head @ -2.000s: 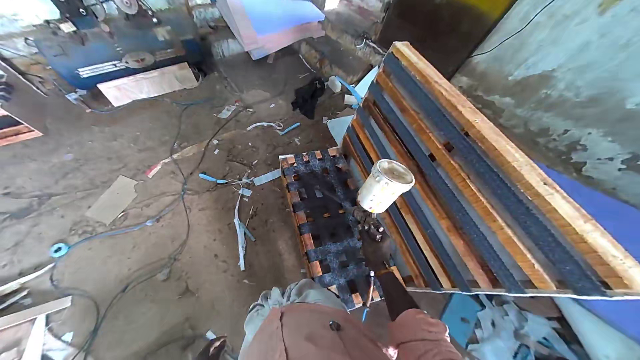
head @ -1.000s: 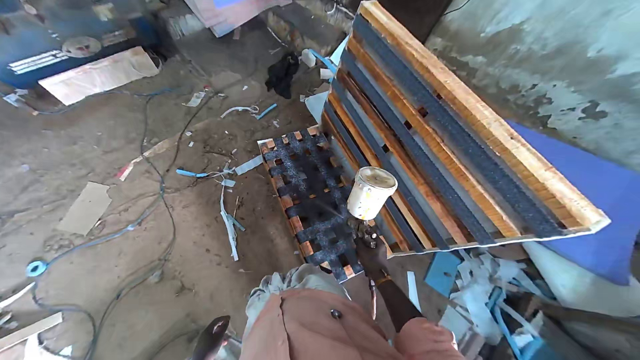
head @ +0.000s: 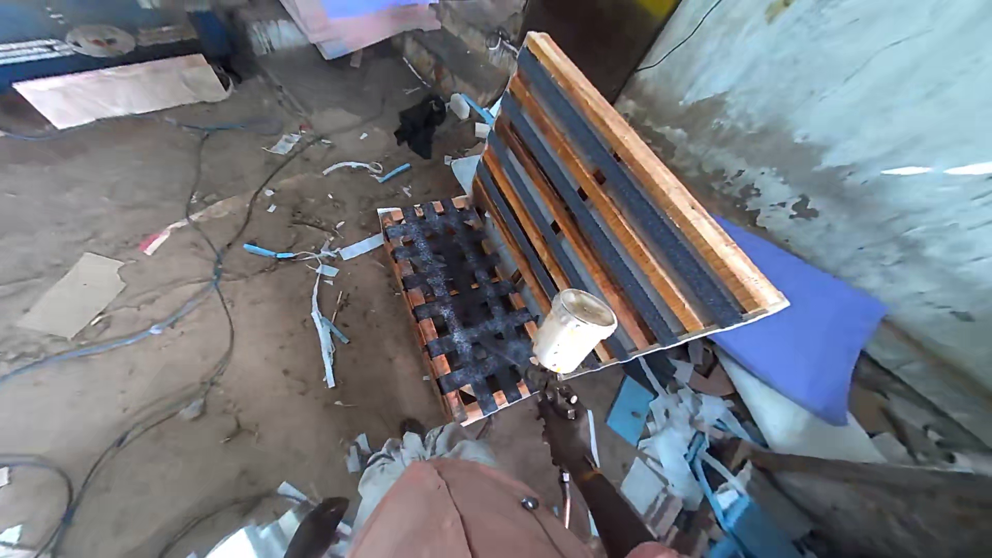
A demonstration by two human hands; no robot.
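My right hand (head: 564, 426) grips a spray gun (head: 554, 381) with a whitish cup (head: 575, 332) on top, over the near right corner of a wooden frame. Dark elastic webbing (head: 457, 310) is woven across this low frame, with pale speckles along it. Joined or set against its right side, a slatted wooden panel (head: 612, 201) with dark padded strips leans up at an angle. My left hand (head: 318, 527) hangs low at the bottom edge, partly cut off; its fingers cannot be made out.
A hose (head: 217, 287) winds over the dirt floor at left, among scraps and a cardboard piece (head: 74, 294). Foam offcuts (head: 674, 434) lie in a heap at right, beside a blue-purple foam sheet (head: 798, 318) near the wall (head: 852, 116). A black cloth (head: 421, 128) lies beyond the frame.
My right hand with the spray gun has moved slightly toward the near right corner of the webbed frame. My left hand shows at the bottom edge. The view has shifted somewhat.
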